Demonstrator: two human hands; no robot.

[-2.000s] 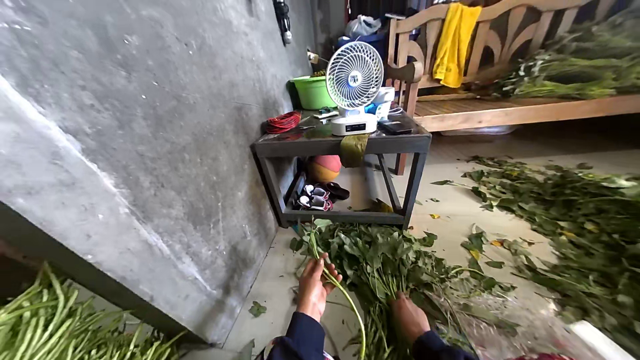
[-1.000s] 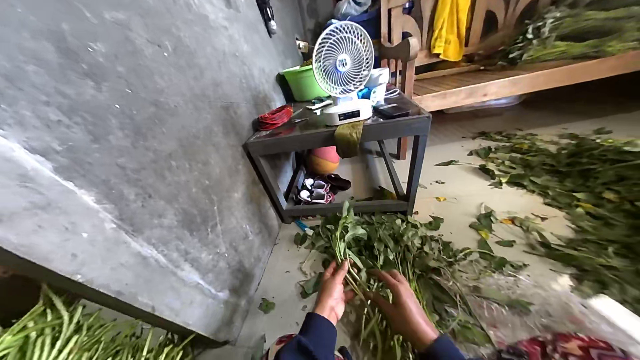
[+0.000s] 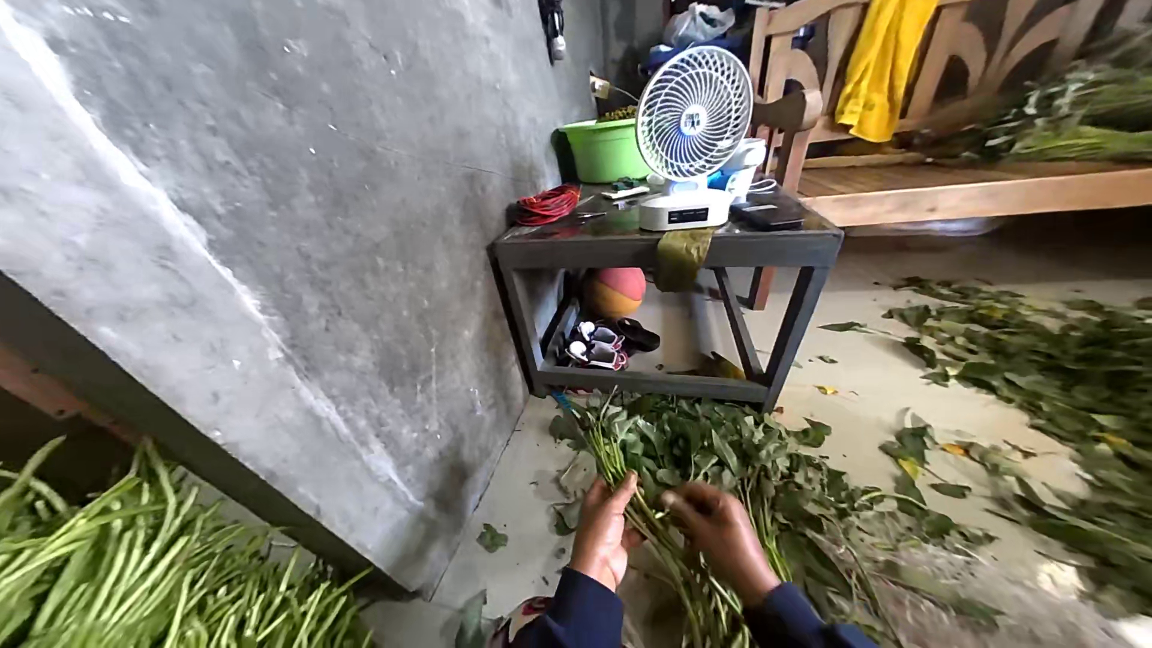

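My left hand (image 3: 605,531) is closed around a bundle of long green leafy stems (image 3: 616,459), its thumb lying along them. Just right of it, my right hand (image 3: 720,531) has thumb and forefinger pinched together at the bundle, on a small pale green piece that looks like a stem or leaf bit. Behind and beneath both hands spreads a pile of dark green leafy vines (image 3: 747,450) on the tiled floor. The lower stems trail down between my forearms.
A dark low table (image 3: 670,252) bears a white fan (image 3: 693,117), a green basin (image 3: 603,151) and red cord (image 3: 549,205). Stripped-looking green stems (image 3: 153,558) lie at lower left beside the grey wall (image 3: 297,207). More leaves (image 3: 1035,360) cover the floor at right, near a wooden bench (image 3: 972,193).
Two seconds ago my left hand held a stem and my right hand was down in the pile. My right hand has risen and come beside the left, which now holds a thicker bundle.
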